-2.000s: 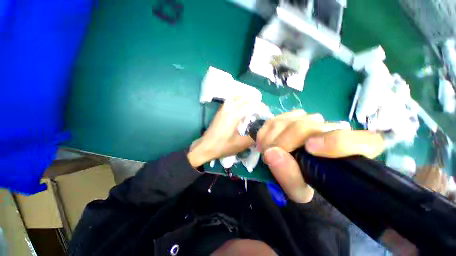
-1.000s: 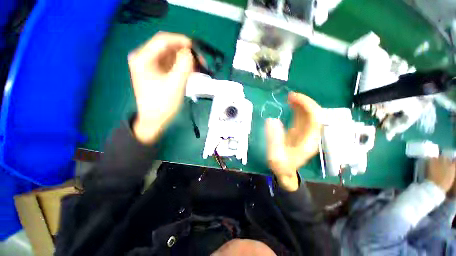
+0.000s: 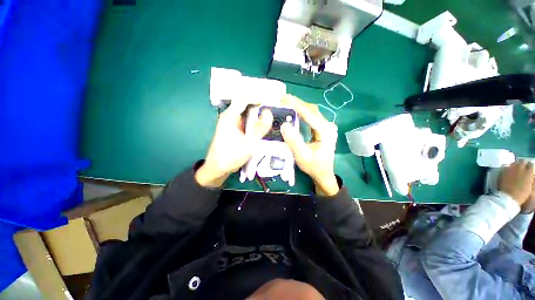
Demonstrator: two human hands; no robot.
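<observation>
A white camera unit (image 3: 267, 159) lies on the green mat in front of me, its mounting arm (image 3: 226, 85) pointing left. A black front plate (image 3: 281, 120) sits around its lens. My left hand (image 3: 230, 140) holds the unit's left side, thumb on the plate. My right hand (image 3: 312, 140) holds the right side, thumb at the plate's right edge. Thin red and black lead wires (image 3: 261, 184) hang at the near edge. Pale sealing rings (image 3: 339, 95) lie right of the hands, one partly hidden by my right hand.
A screw feeder (image 3: 311, 50) stands behind the unit. Another camera unit (image 3: 405, 153) lies to the right. A black electric screwdriver (image 3: 475, 94) hangs beyond it, near more white units. A blue bin (image 3: 44, 111) is at left, cardboard (image 3: 64, 246) below. Another person's hands (image 3: 517, 183) are at far right.
The screwdriver has left my right hand and hangs at the right. A black plate now covers the unit's lens face, where one second ago it was white. Both hands have closed in on the unit.
</observation>
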